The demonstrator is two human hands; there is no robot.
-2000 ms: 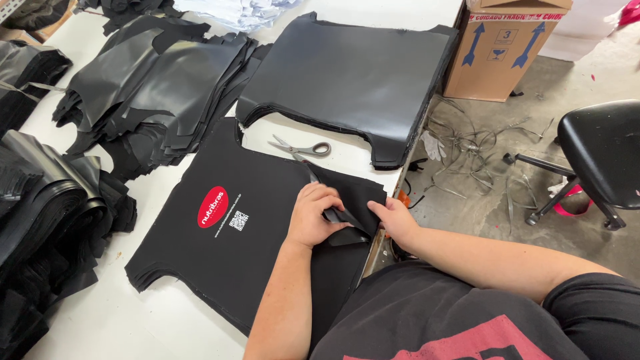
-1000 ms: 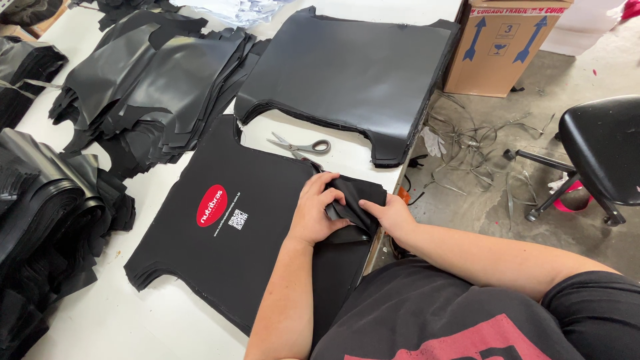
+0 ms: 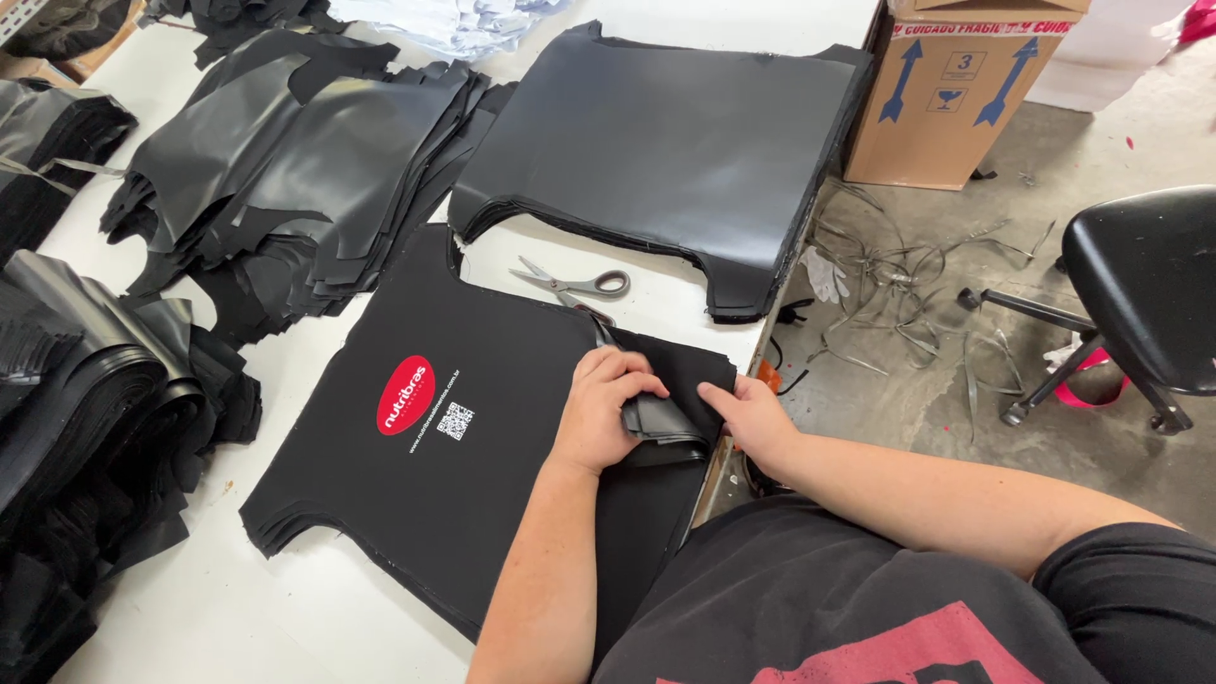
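A stack of black cut fabric panels (image 3: 494, 380) with a red oval print and a white printed code lies on the white table. My left hand (image 3: 608, 408) grips a folded-back layer near the stack's right end, its glossy underside showing below the fingers. My right hand (image 3: 750, 418) pinches the edge of the black fabric at the table's edge, thumb on top, other fingers mostly hidden. Scissors with dark handles (image 3: 579, 283) lie just beyond the stack, their blades parted. A second stack of glossy black panels (image 3: 665, 142) lies farther back. A darker tool beside the scissors is partly covered.
Piles of black cut material (image 3: 313, 171) and rolled black sheets (image 3: 95, 408) cover the table's left side. A cardboard box (image 3: 950, 104) stands beyond the table's right edge. A black wheeled chair (image 3: 1149, 285) and loose strips (image 3: 883, 275) are on the floor at right.
The flap of black fabric that stood raised between my hands a second ago now lies lower, with its corner spread flat toward the table's edge. Both hands remain at the same end of the stack.
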